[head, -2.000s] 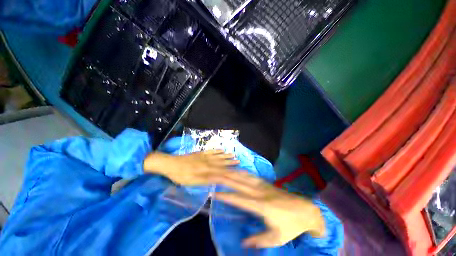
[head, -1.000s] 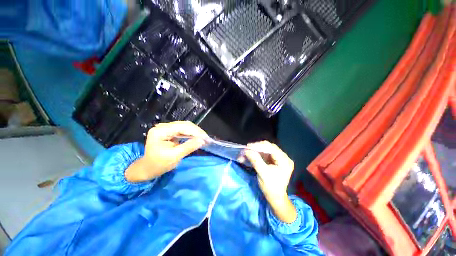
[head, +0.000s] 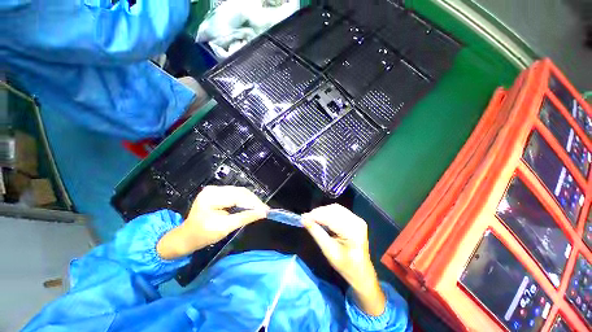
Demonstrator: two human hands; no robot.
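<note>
A clear bag (head: 284, 217), seen nearly edge-on as a thin bluish strip, is stretched between my two hands in front of my chest. My left hand (head: 217, 219) pinches its left end between thumb and fingers. My right hand (head: 339, 238) pinches its right end the same way. Whether anything is inside the bag cannot be told. A large black blister tray (head: 311, 97) lies on the bench beyond my hands. A second black tray (head: 188, 162) lies nearer, partly hidden by my left hand and sleeve.
A stack of red-orange foam trays (head: 454, 259) holding phones (head: 509, 279) stands at the right on the green mat (head: 415, 162). A neighbour's blue sleeve (head: 123, 97) is at upper left. A crumpled white bag (head: 243, 26) lies beyond the trays.
Two seconds ago my hands overlapped flat near the bag; since then they have moved apart and hold its ends. The view has shifted, showing more of the far tray and the phones.
</note>
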